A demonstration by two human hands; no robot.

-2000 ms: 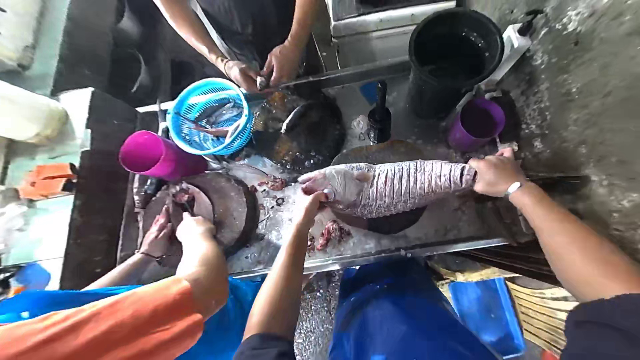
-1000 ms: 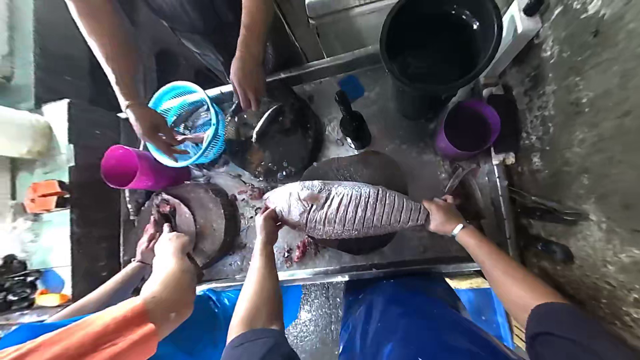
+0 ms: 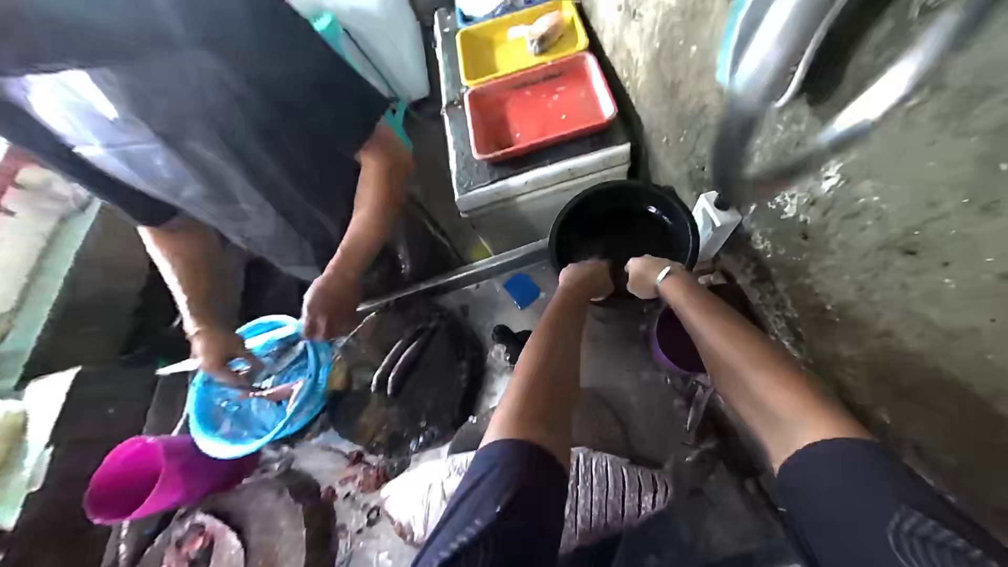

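Observation:
Both my hands are at the near side of a black plastic bucket [image 3: 622,193]. My left hand [image 3: 587,280] has curled fingers at its near rim, and my right hand [image 3: 647,277], with a band on the wrist, is close beside it. Whether either hand grips the rim is hard to tell. A large scored fish [image 3: 618,492] lies below my forearms, partly hidden by my left sleeve. A purple container [image 3: 679,342] stands under my right forearm. Near my left forearm lies a black-handled object [image 3: 510,342], mostly hidden.
Opposite, a person's hands [image 3: 224,356] are at a blue basket [image 3: 206,429] holding fish. Two slim fish [image 3: 409,362] lie on a dark round board [image 3: 358,409]. A magenta container [image 3: 177,476] stands lower left. Red [image 3: 539,106] and yellow [image 3: 496,55] trays sit beyond the bucket; a concrete wall [image 3: 890,291] is right.
My hands have let go of the large fish, which now lies on the work surface, and have moved to the black bucket. The view has shifted toward the bucket and the trays.

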